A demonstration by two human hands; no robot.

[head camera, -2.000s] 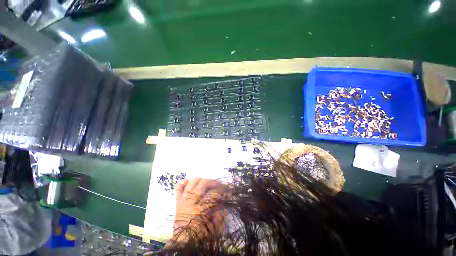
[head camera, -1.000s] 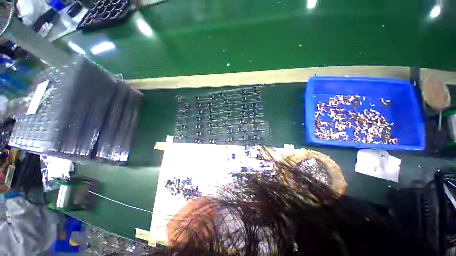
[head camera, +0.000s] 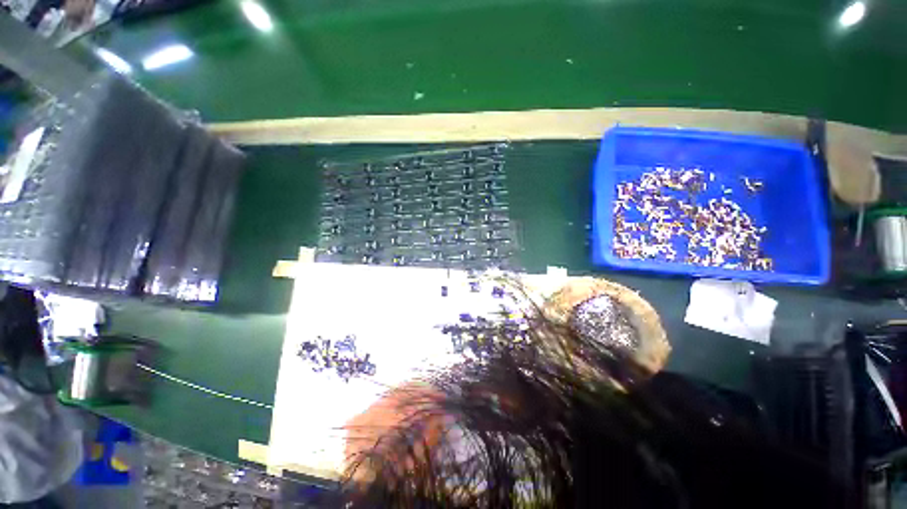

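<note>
A white work sheet (head camera: 398, 298) lies taped to the green bench. Small dark components (head camera: 338, 358) lie in a loose pile on its left part, and more lie right of centre, partly behind dark hair. My left hand (head camera: 393, 427) is at the sheet's lower middle, blurred and largely covered by hair; its fingertips and anything in them are hidden. My right hand cannot be made out. A tan round dish (head camera: 651, 333) with silvery small parts (head camera: 605, 320) stands at the sheet's right edge, partly behind hair.
A clear blister tray (head camera: 418, 204) with dark parts lies beyond the sheet. A blue bin (head camera: 716, 273) of mixed small parts and white paper (head camera: 731, 310) are at right. Stacked trays (head camera: 119, 199) and a spool (head camera: 88, 373) with a thin line stand left. Dark hair fills the lower right.
The view has shifted slightly, moving the bench items left and up from a second ago. My left hand's fingers, visible two seconds ago, are now mostly covered by hair.
</note>
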